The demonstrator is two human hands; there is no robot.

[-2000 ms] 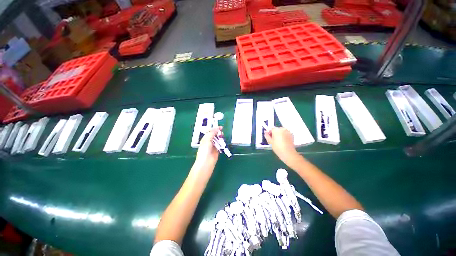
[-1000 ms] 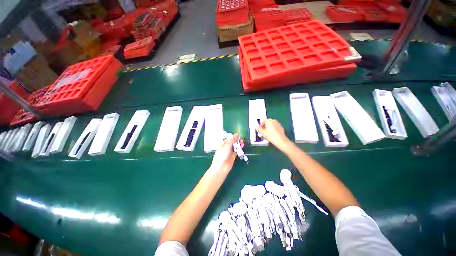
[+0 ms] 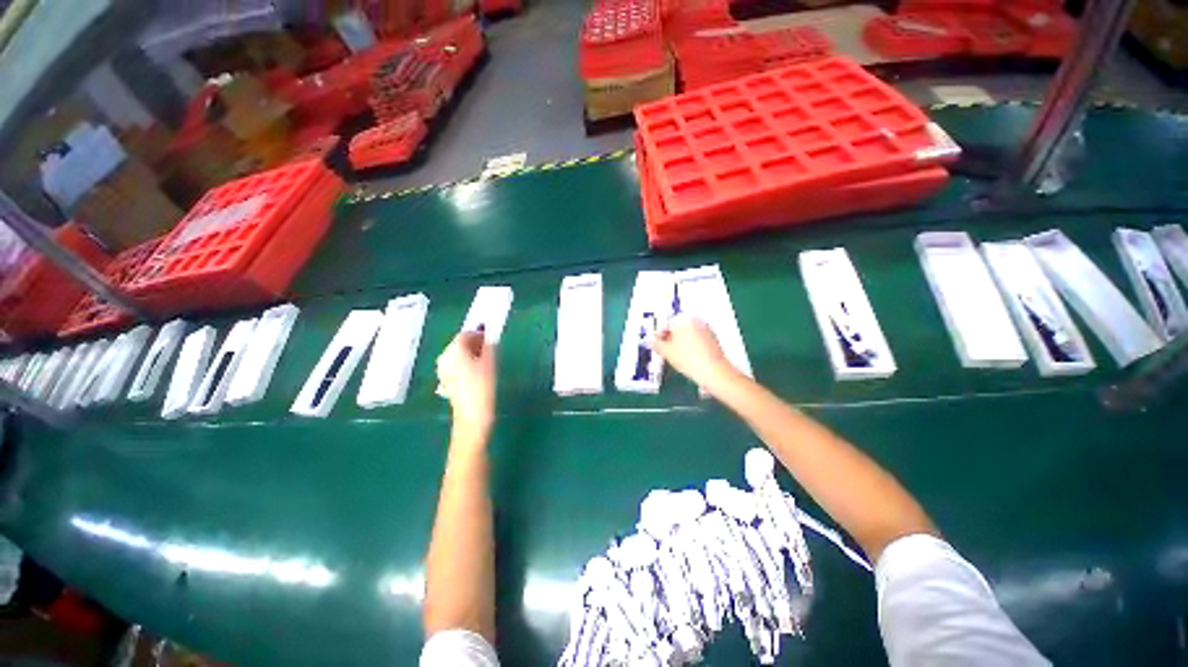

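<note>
Long white boxes lie in a row on the green belt. My right hand (image 3: pixel 691 349) is at an open box base (image 3: pixel 638 370) with a dark watch inside; its fingers reach into the box, and whether they grip anything is hidden. A box lid (image 3: pixel 714 302) lies against that base on the right. My left hand (image 3: pixel 468 371) is over the near part of another box base (image 3: pixel 490 306); its fingers are bunched and I cannot tell what they hold. A heap of white charging cables (image 3: pixel 691 567) lies on the near green surface between my forearms.
Stacked red compartment trays (image 3: pixel 795 137) stand beyond the row, with another stack (image 3: pixel 215 241) at the far left. A metal post (image 3: pixel 1075 91) rises at the right, another (image 3: pixel 65 261) at the left. More white boxes (image 3: pixel 971 306) continue to both sides.
The boxes have moved rightward along the belt. My left hand has moved left to a box; the white cable seen in it earlier is no longer visible there. My right hand is at a different box.
</note>
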